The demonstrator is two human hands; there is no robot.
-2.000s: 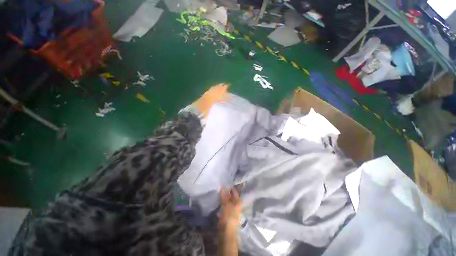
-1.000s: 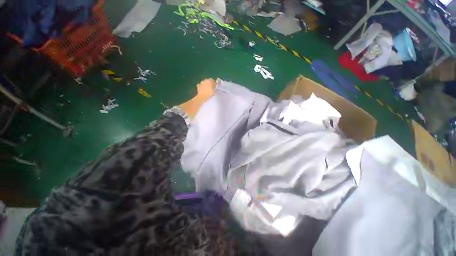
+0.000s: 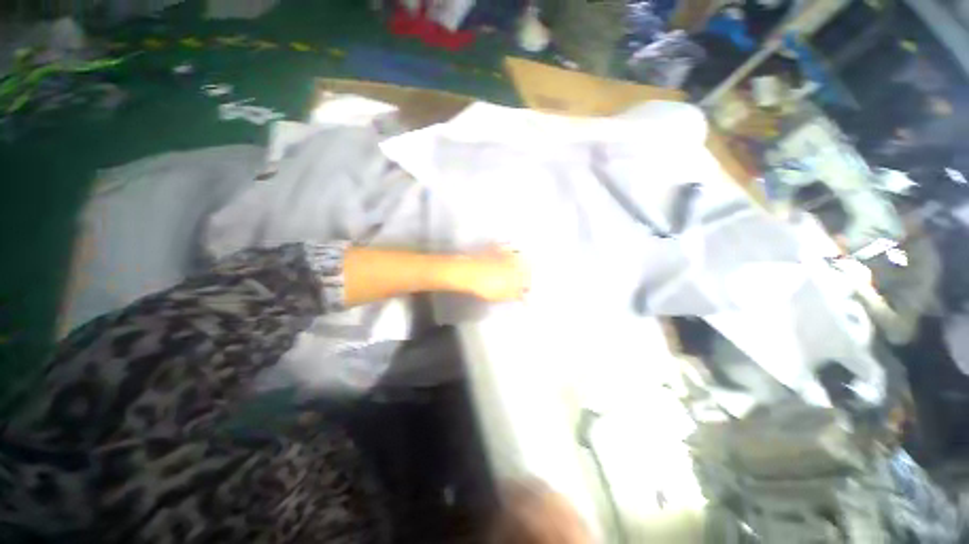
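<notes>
The frame is blurred and strongly overexposed in the middle. My left hand (image 3: 494, 273) reaches across from the left, fingers bent, over light grey cloth at the table's left part; whether it grips the cloth cannot be told. Rumpled light grey cloth (image 3: 329, 186) lies behind and left of my wrist. A flat grey piece (image 3: 149, 218) hangs at the far left. Flat grey-white cloth panels (image 3: 733, 250) lie right of the hand. My right hand (image 3: 537, 515) is a blurred patch cut off by the bottom edge; its fingers cannot be made out.
A glaring off-white machine part (image 3: 638, 483) stands at bottom centre-right. Cardboard (image 3: 584, 89) edges the cloth at the back. The green floor (image 3: 43, 159) with scraps is at upper left. Cluttered cloth and a metal frame are at the right.
The view has swung right towards the bright table and machine. My left hand has moved from the cloth's far left edge onto the table area. A blurred right hand has appeared at the bottom edge.
</notes>
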